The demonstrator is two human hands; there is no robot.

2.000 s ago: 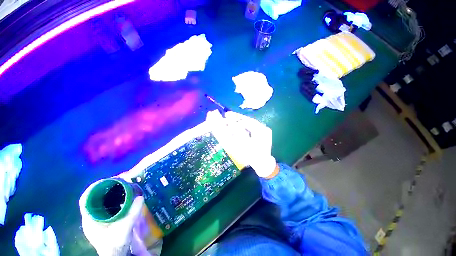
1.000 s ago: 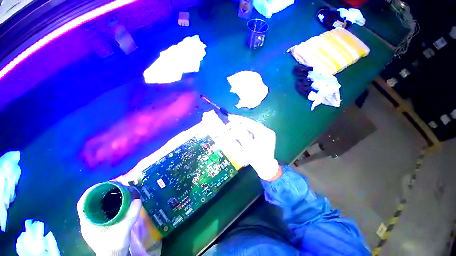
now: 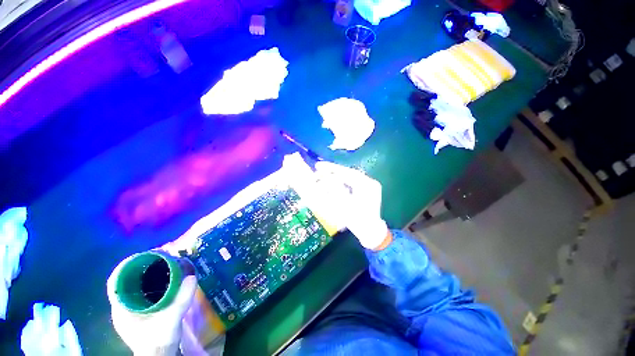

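Observation:
A green circuit board full of small parts lies on white padding cloth with yellow edges. My gloved left hand holds a green round pot with a dark inside at the board's left end. My gloved right hand is over the board's far right corner. Its fingertips are washed out by glare, and I cannot tell whether it holds a fine brush. A thin dark stick lies beyond the board, close to those fingers.
Crumpled white wipes lie beyond the board and at left. A clear cup stands at the back. A yellow-and-white striped towel is at right. A glowing purple-pink lamp crosses the upper left. The bench edge runs below the board.
The view has shifted slightly. My right hand has moved a little at the board's far right corner. The pot stays in my left hand, and the board has not visibly moved on the cloth.

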